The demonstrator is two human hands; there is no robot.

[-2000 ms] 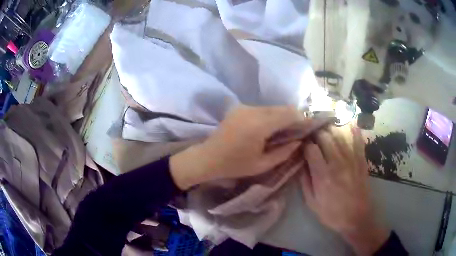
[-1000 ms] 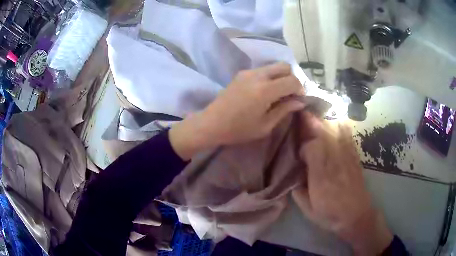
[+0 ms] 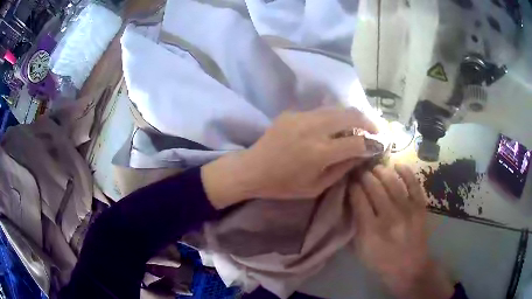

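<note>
The garment [image 3: 262, 228] lies under my hands, brown-beige towards me, with its pale lilac-white side [image 3: 186, 87] spread behind them and its lower end over the table's front edge. My left hand [image 3: 291, 152] pinches the fabric edge between thumb and fingers, close beside the needle area. My right hand [image 3: 391, 216] lies on the garment's right border, fingers bent and fingertips on the cloth just below the lamp glare. The sewing machine [image 3: 402, 64] stands at the upper right. Glare and my fingers hide the needle and presser foot.
A smartphone [image 3: 509, 165] lies at right, near a dark speckled patch [image 3: 452, 184]. A thin black tool [image 3: 517, 263] lies at the right edge. Darker brown pieces [image 3: 41, 181] heap at left above blue crates [image 3: 213, 283]. A plastic-wrapped bundle [image 3: 87, 44] and purple spool [image 3: 41, 67] are upper left.
My left hand has moved right and down with the fabric edge, closer to the glare. My right fingers are now more bent over the cloth. The brown-beige cloth below my hands has shifted folds.
</note>
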